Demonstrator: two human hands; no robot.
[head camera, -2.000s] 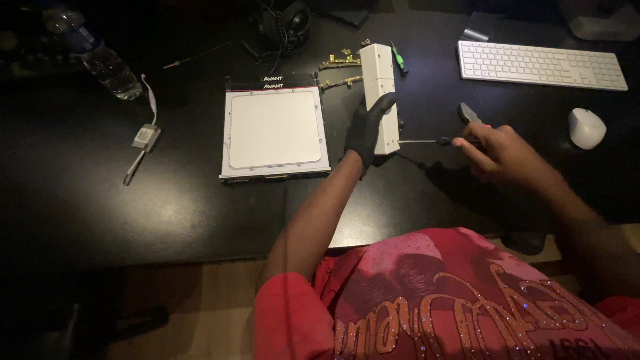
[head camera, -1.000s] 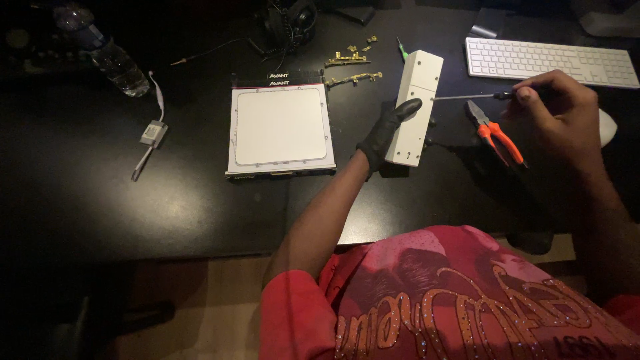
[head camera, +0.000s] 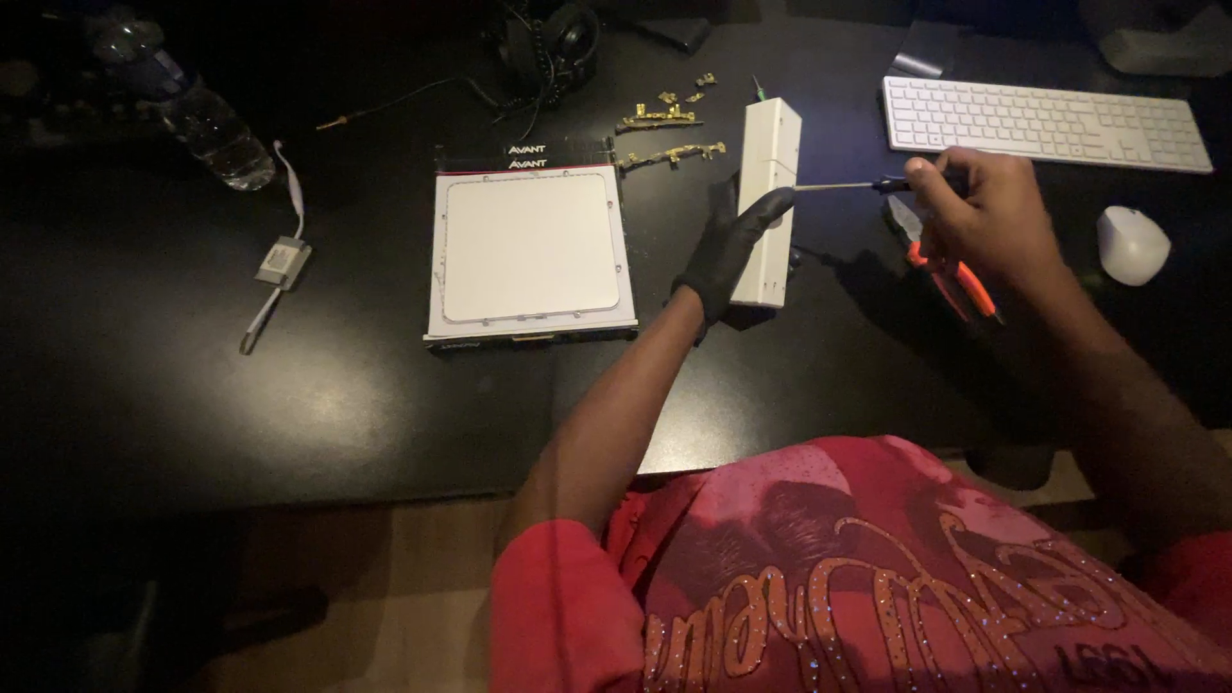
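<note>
My left hand (head camera: 729, 252), in a black glove, grips a long white plastic housing (head camera: 767, 154) and holds it on edge over the dark table. My bare right hand (head camera: 991, 207) holds a screwdriver (head camera: 837, 186) by its dark handle, its shaft pointing left with the tip at the housing's right side. Whether the tip sits in a screw cannot be told. Pliers with orange handles (head camera: 953, 279) lie just below and partly behind my right hand. Brass-coloured metal strips (head camera: 674, 154) and small brass pieces (head camera: 668, 97) lie left of the housing. A green-handled tool (head camera: 759, 93) shows behind its top end.
A white square panel (head camera: 529, 250) rests on a flat box left of my left hand. Farther left are a small white adapter with cables (head camera: 285, 260) and a plastic bottle (head camera: 217, 140). Headphones (head camera: 568, 43) lie at the back. A white keyboard (head camera: 1044, 120) and mouse (head camera: 1134, 245) are at right.
Between two seconds and one second ago, the screwdriver tip moved from near the housing's lower end up its right side. My right hand moved up and right, uncovering the pliers' orange handles.
</note>
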